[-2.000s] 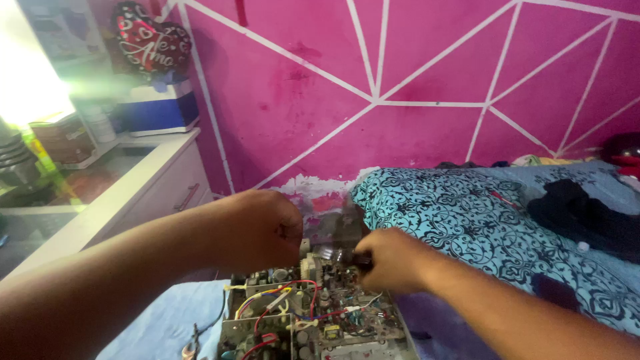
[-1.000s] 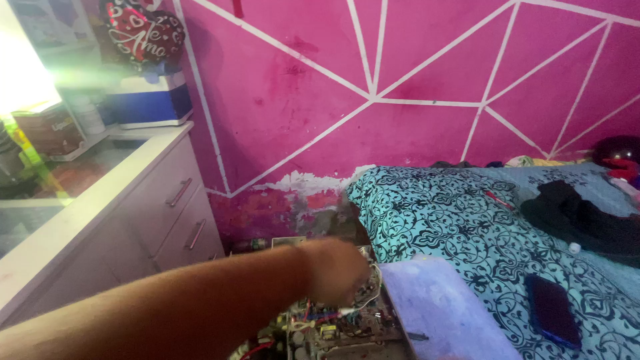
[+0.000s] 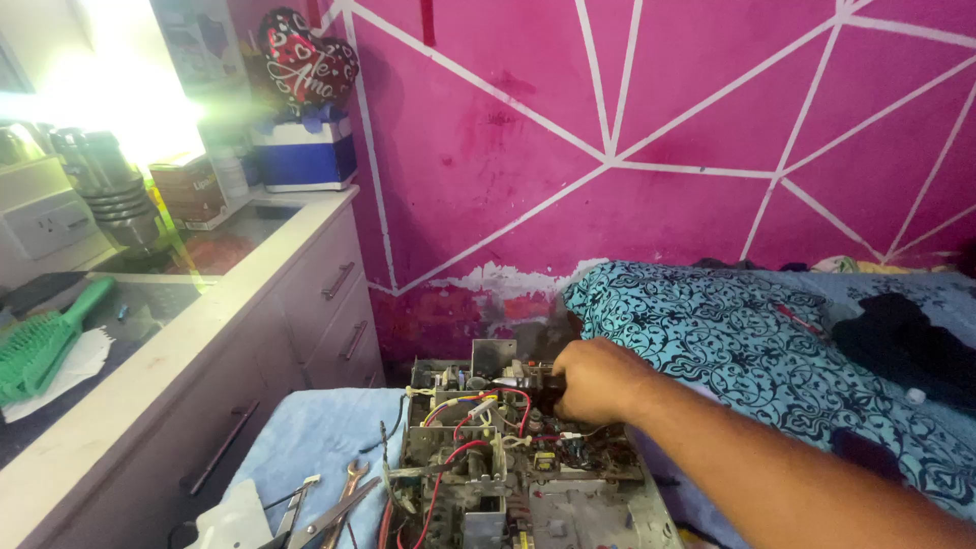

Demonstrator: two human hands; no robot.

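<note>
My right hand [image 3: 598, 381] is closed around the dark handle of a tool [image 3: 526, 383], likely a screwdriver or pliers; its metal end points left over the far part of an open electronic chassis [image 3: 587, 511]. Circuit boards, metal heat sinks [image 3: 494, 358] and red, yellow and white wires [image 3: 438, 488] fill the chassis. Beside it, on a light blue cloth [image 3: 305, 427], lie a combination wrench [image 3: 352, 480] and scissors [image 3: 335, 515]. My left hand is out of view.
A white dresser [image 3: 320, 305] with drawers stands at the left, bearing a green hairbrush [image 3: 53, 343] and boxes. A patterned pillow [image 3: 709, 358] and a dark garment [image 3: 907, 335] lie on the bed at the right. A pink wall [image 3: 488, 152] rises behind.
My left hand, over the chassis two seconds ago, has left the view. My right hand is over the chassis with the tool, while one second ago it was not clearly visible.
</note>
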